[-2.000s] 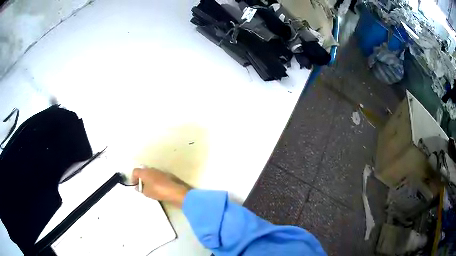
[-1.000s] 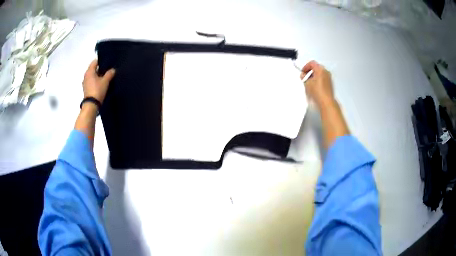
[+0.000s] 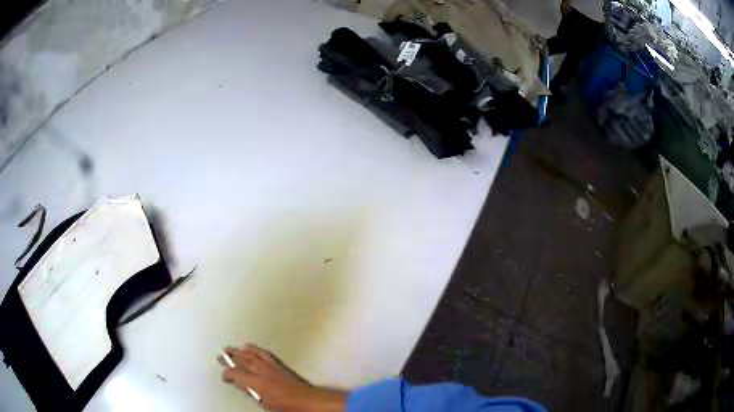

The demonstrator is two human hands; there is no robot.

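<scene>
The white card template [image 3: 88, 278] lies on the black cloth pile [image 3: 48, 368] at the left. Black fabric shows around the template's edges and along its curved cut-out. My right hand [image 3: 261, 378] is at the bottom centre, low over the white table, holding a slim white stick [image 3: 241, 375] across the fingers. It is well to the right of the template and apart from it. My left hand is not in view.
The white table [image 3: 209, 145] has a yellow-brown stain. Tied dark bundles [image 3: 402, 84] with a white tag lie at its far right edge beside beige cloth [image 3: 483, 32]. A thin dark strip [image 3: 32, 235] lies left of the pile. Cartons [image 3: 668, 233] stand on the floor.
The view has swung right again from the two-handed view. My left hand has left the picture. The template now rests on the black pile, and my right hand is away from it.
</scene>
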